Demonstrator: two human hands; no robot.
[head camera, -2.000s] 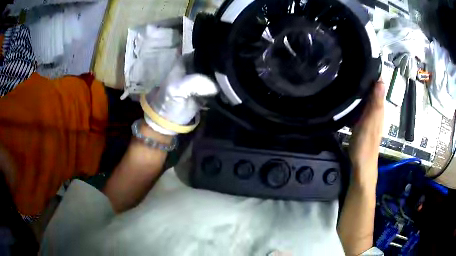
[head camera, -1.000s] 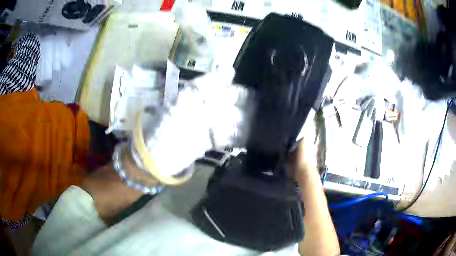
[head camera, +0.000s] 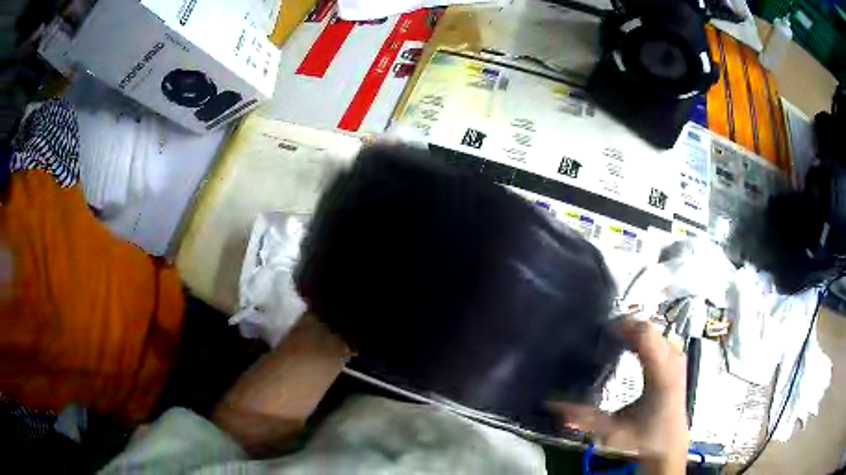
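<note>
A black table fan (head camera: 455, 288) is held up in front of me, tilted and blurred by motion; which side faces me is hard to tell. My right hand (head camera: 640, 390), bare, is at its lower right corner with thumb and fingers around the edge. My left forearm runs to the fan's lower left edge, and my left hand is hidden behind the fan.
A small box with white cloths (head camera: 269, 278) is left of the fan. A white product carton (head camera: 176, 65) stands at upper left. Another black fan (head camera: 659, 65) stands at the far side. A person in orange (head camera: 83, 306) is at left. Printed sheets (head camera: 547, 139) cover the bench.
The fan has turned from its knob side through its narrow side to a broad dark surface. My gloved left hand has gone out of sight behind it. The view has shifted towards the bench's far side.
</note>
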